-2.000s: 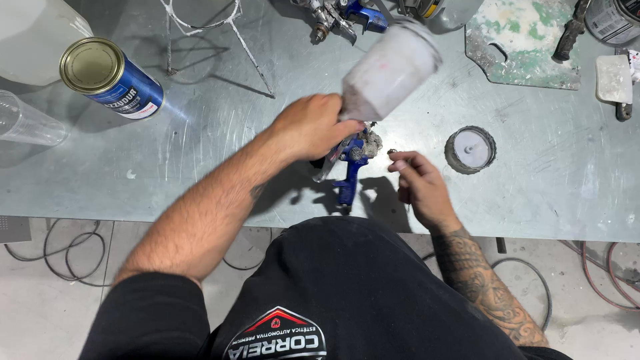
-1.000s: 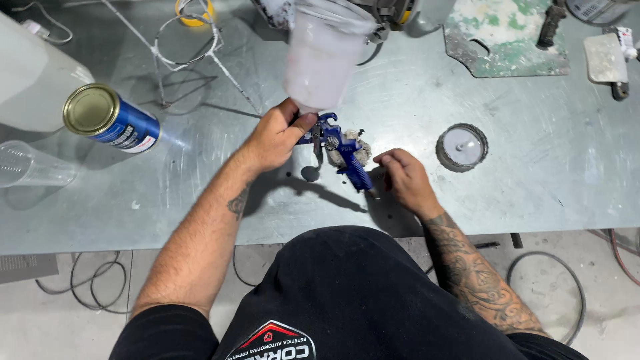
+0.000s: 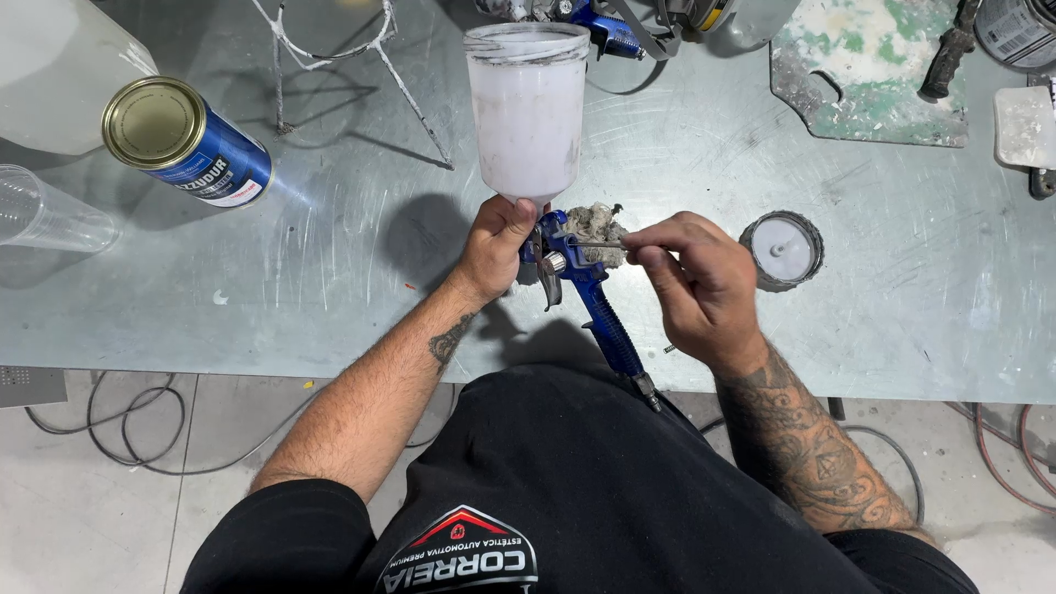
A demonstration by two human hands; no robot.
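Observation:
My left hand [image 3: 497, 247] grips a blue gravity-feed spray gun [image 3: 606, 318] at its front, just below the neck of its whitish plastic cup [image 3: 528, 115], which is uncovered. Between the thumb and fingers of my right hand [image 3: 701, 285] is a thin metal rod [image 3: 601, 244], perhaps the fluid needle, whose far end meets the rear of the gun body. Behind the gun lies a crumpled, stained rag [image 3: 596, 227]. A small spring [image 3: 671, 349] rests on the metal table below my right hand. The round cup lid [image 3: 782, 250] lies right of that hand.
A blue-labelled tin [image 3: 214, 161], a clear plastic cup [image 3: 62, 210] and a wire stand [image 3: 396, 70] are on the left of the metal table [image 3: 330, 322]. At the back are another blue spray gun [image 3: 606, 31] and a paint-stained board [image 3: 874, 91]. Hoses [image 3: 136, 421] lie on the floor.
The spray gun and its cup have changed tilt, and the cup now stands nearly straight above my left hand. My right hand has come to the gun's rear with the rod.

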